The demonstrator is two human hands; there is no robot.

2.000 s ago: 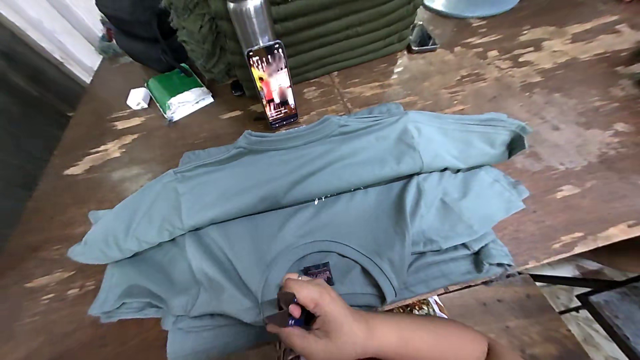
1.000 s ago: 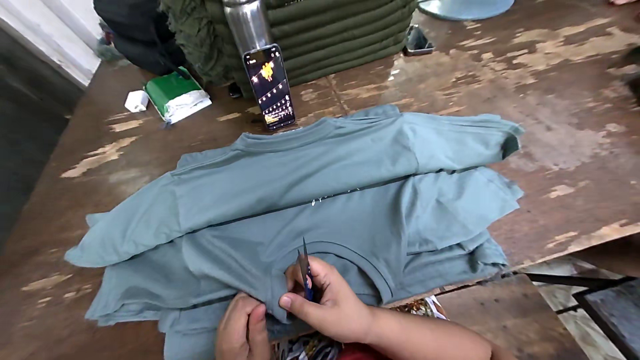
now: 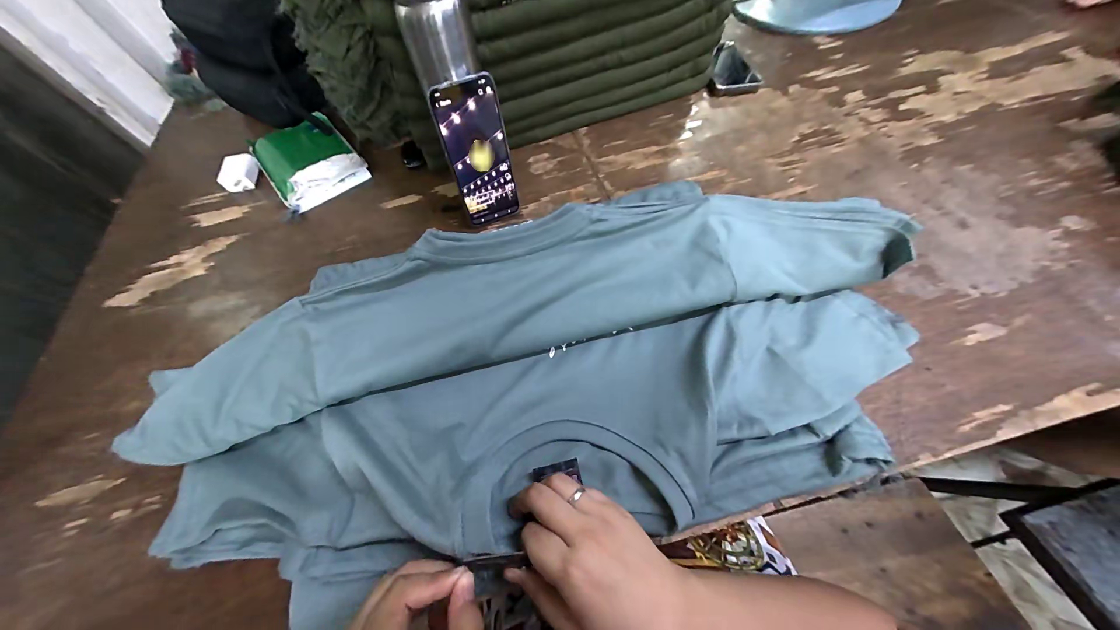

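Note:
Several grey-green T-shirts point(image 3: 525, 315) lie stacked and overlapping on the worn wooden table. The nearest one has its round collar point(image 3: 569, 429) toward me, with a dark neck label point(image 3: 557, 472) inside it. My right hand point(image 3: 595, 556), a ring on one finger, is over the collar's near left part, fingers bent around something dark, probably the small thread snips, mostly hidden. At the bottom edge of the view my left hand point(image 3: 424, 595) pinches the shirt's edge between thumb and finger, close beside the right hand.
A lit phone point(image 3: 477, 149) leans against a metal bottle point(image 3: 436, 39). Behind are piled dark green garments point(image 3: 604, 66) and a black bag point(image 3: 245, 61). A green-and-white packet point(image 3: 311, 166) and white adapter point(image 3: 238, 172) lie left. A stool point(image 3: 1072, 542) stands lower right.
My left hand came into view between the first and second frames. The pointed blades seen upright at the collar one second ago no longer show. Both hands have moved lower, toward the near edge.

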